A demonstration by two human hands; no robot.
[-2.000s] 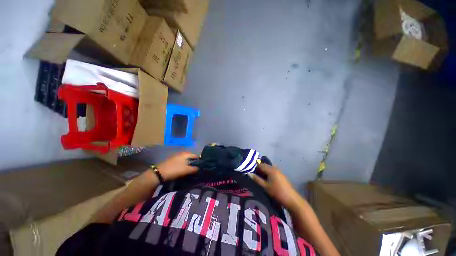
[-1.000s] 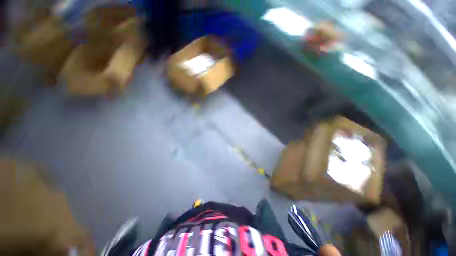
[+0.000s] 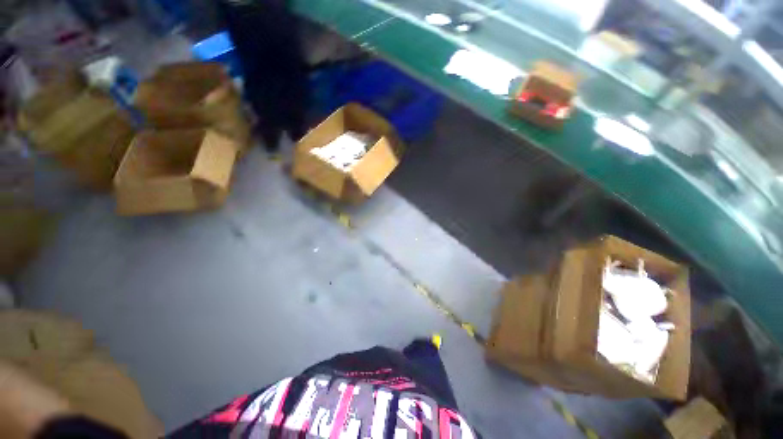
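Neither of my hands shows. A blurred piece of bare arm beside a black sleeve is cut off at the lower left edge, with its hand outside the picture. Nearest in front, an open brown carton of loose white parts (image 3: 640, 321) lies at the right, its opening turned towards the right. A smaller open carton with white contents (image 3: 348, 159) stands on the floor farther ahead. A small brown product box with a red insert (image 3: 545, 96) sits on the bench.
The green-topped bench (image 3: 592, 159) runs from top centre to the right edge. Open cartons (image 3: 167, 184) stand at the left, near a person's dark legs (image 3: 273, 81). A blue crate or bin (image 3: 391, 99) is under the bench. Brown cardboard (image 3: 69, 360) is at lower left.
The view has swung right to the bench. The stools, the printed cartons and the dark striped cloth that both hands held have left the picture. Both hands have left it too.
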